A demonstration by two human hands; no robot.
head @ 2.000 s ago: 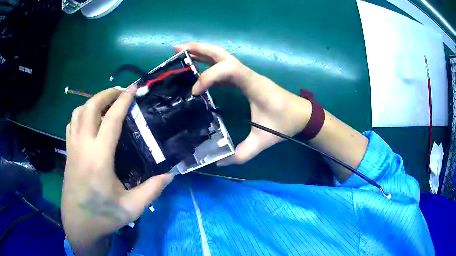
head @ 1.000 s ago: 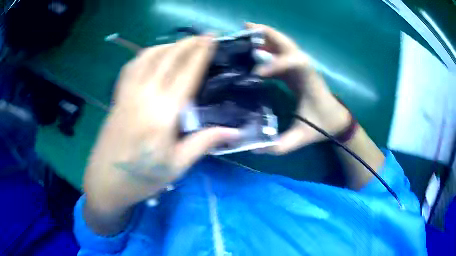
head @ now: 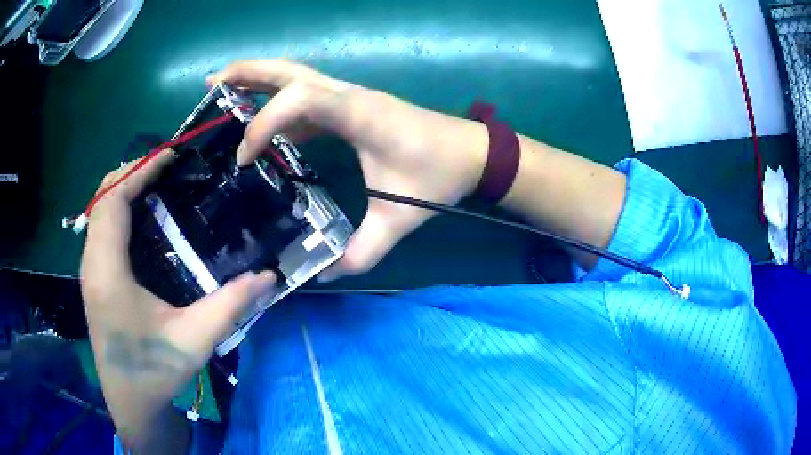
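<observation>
The white-grey projector housing (head: 330,233) is held tilted above the mat, filled by the black block (head: 238,209) with a white label strip (head: 182,246). My left hand (head: 147,324) grips its left and lower side, thumb over the near edge. My right hand (head: 382,147) grips the right side, fingers at the far corner and inside, thumb at the near right corner. A red lead wire (head: 142,160) runs out over my left fingers to a small white plug. A black sleeved cable (head: 525,227) runs over my right sleeve to a white plug. A multicolour lead (head: 198,397) hangs below.
The green mat (head: 498,71) lies under the work. Another white unit with a round base (head: 108,27) stands at the far left. White paper (head: 694,80) lies at the right, with a second red lead (head: 751,115) across it. Dark items are at the left edge.
The housing and both hands have moved left in view. The red lead, earlier lying over the black block, now extends outside the housing past my left fingers. Both hands still hold the housing.
</observation>
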